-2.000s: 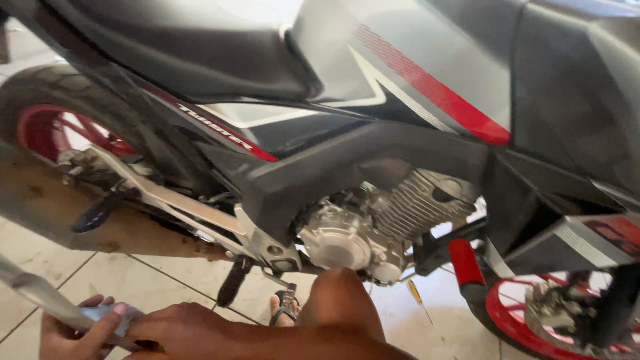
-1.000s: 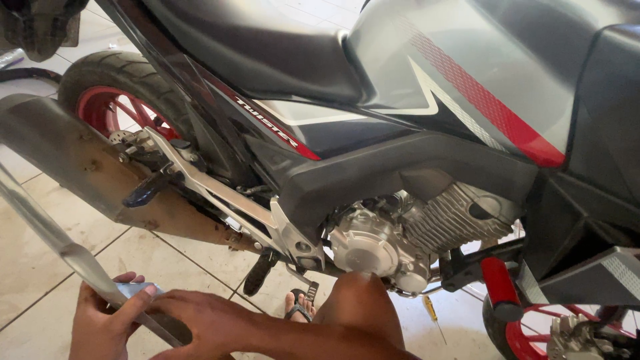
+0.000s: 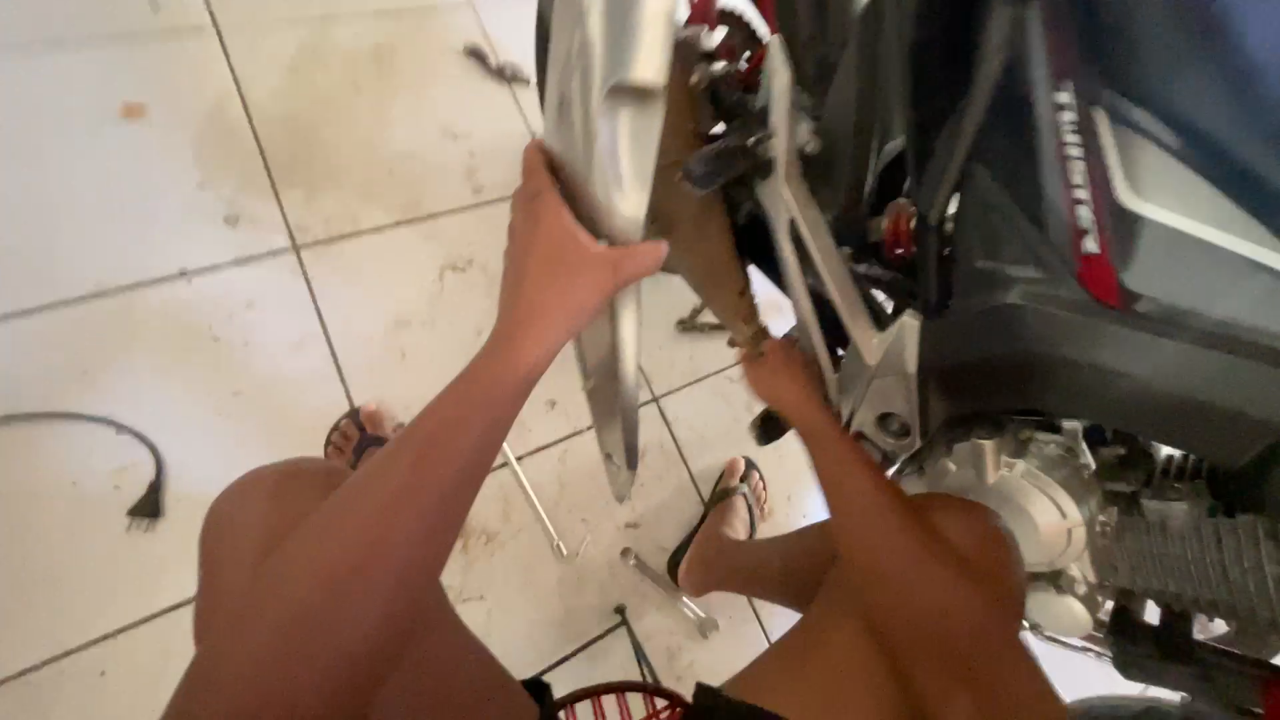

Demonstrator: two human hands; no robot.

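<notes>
My left hand (image 3: 570,245) grips a long silver metal cover (image 3: 625,150), with the thumb over its near face and the fingers behind its left edge. The cover stands upright in view, its pointed end toward the floor. Just right of it is the motorcycle's brown, dirt-marked exhaust muffler (image 3: 705,235). My right hand (image 3: 785,375) is at the narrow lower end of the muffler; its fingers are partly hidden, so its hold cannot be made out. The silver footrest bracket (image 3: 810,240) of the motorcycle is beside that hand.
The engine (image 3: 1010,500) and black side frame are on the right. On the tiled floor lie a wrench (image 3: 670,592), a thin metal rod tool (image 3: 533,500), a power cord with a plug (image 3: 147,500) and a small dark part (image 3: 495,65). My sandalled feet are on both sides.
The view has swung left toward the rear of the motorcycle. Both hands were together on the silver piece; now they are apart, the right one at the muffler's lower end.
</notes>
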